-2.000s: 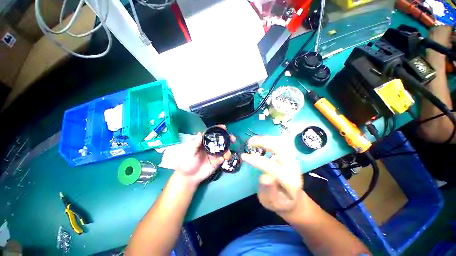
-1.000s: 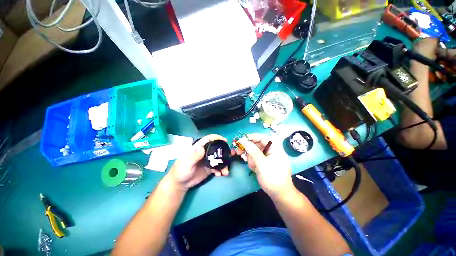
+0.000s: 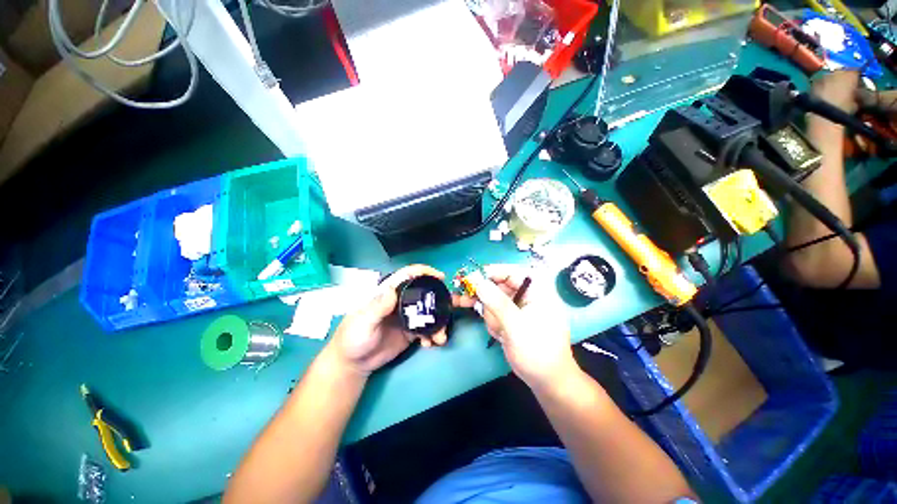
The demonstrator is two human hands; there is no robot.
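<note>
My left hand (image 3: 369, 330) holds a black round housing (image 3: 424, 304) with its open face up; white parts show inside it. My right hand (image 3: 523, 325) is just to the right and holds a small orange-yellow wired part (image 3: 467, 286) at its fingertips. A thin dark tool, possibly tweezers (image 3: 521, 291), also sticks out of the right hand. Another round housing (image 3: 587, 280) with whitish parts inside lies on the green mat to the right. What lies beneath my hands is mostly hidden.
Blue and green parts bins (image 3: 207, 241), a solder reel (image 3: 226, 342) and side cutters (image 3: 108, 429) are at left. A tub of small parts (image 3: 541, 210), electric screwdriver (image 3: 639, 250) and black box (image 3: 679, 177) are at right. Another person's arm (image 3: 826, 217) is far right.
Since two seconds ago, my right hand has taken hold of the orange-yellow part and the thin dark tool. The view has shifted slightly. Little differs from one second ago.
</note>
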